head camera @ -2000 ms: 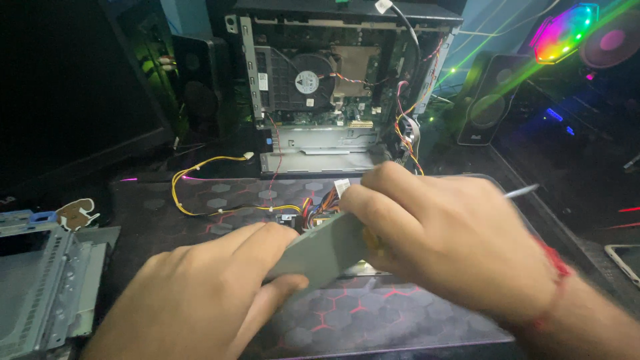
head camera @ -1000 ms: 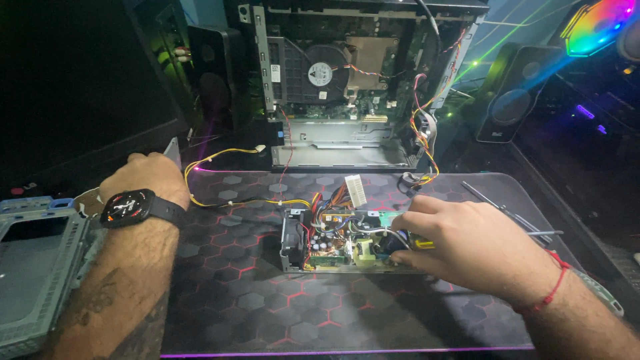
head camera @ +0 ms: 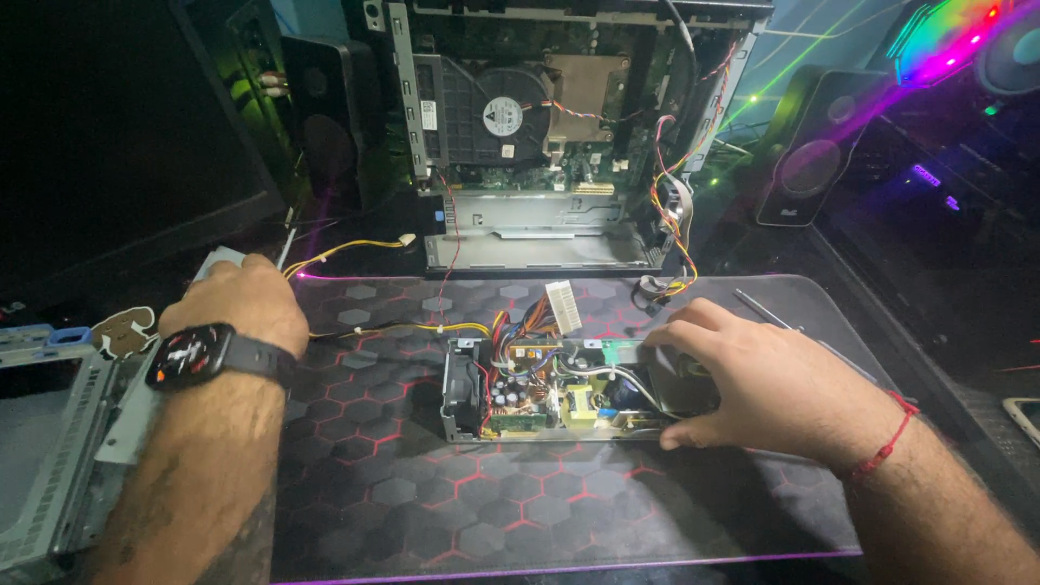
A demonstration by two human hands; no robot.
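Observation:
An uncovered computer power supply unit lies on the hexagon-patterned desk mat, with its fan at the left end and circuit parts showing. Its wire bundle ends in a white multi-pin connector behind it. My right hand grips the unit's right end, thumb at the front edge and fingers at the back. At the left, my left hand, with a smartwatch on the wrist, is on a grey metal cover beside the mat; its fingertips are hidden. A yellow-and-black cable runs from the unit toward that hand.
An opened computer case with a blower fan stands behind the mat. Speakers flank it. A metal drive cage sits at the left. A thin screwdriver-like tool lies at the mat's back right, a phone at the far right.
Two seconds ago both hands held the grey metal cover above the power supply. My left hand has since moved left with it, and my right hand has come down onto the unit.

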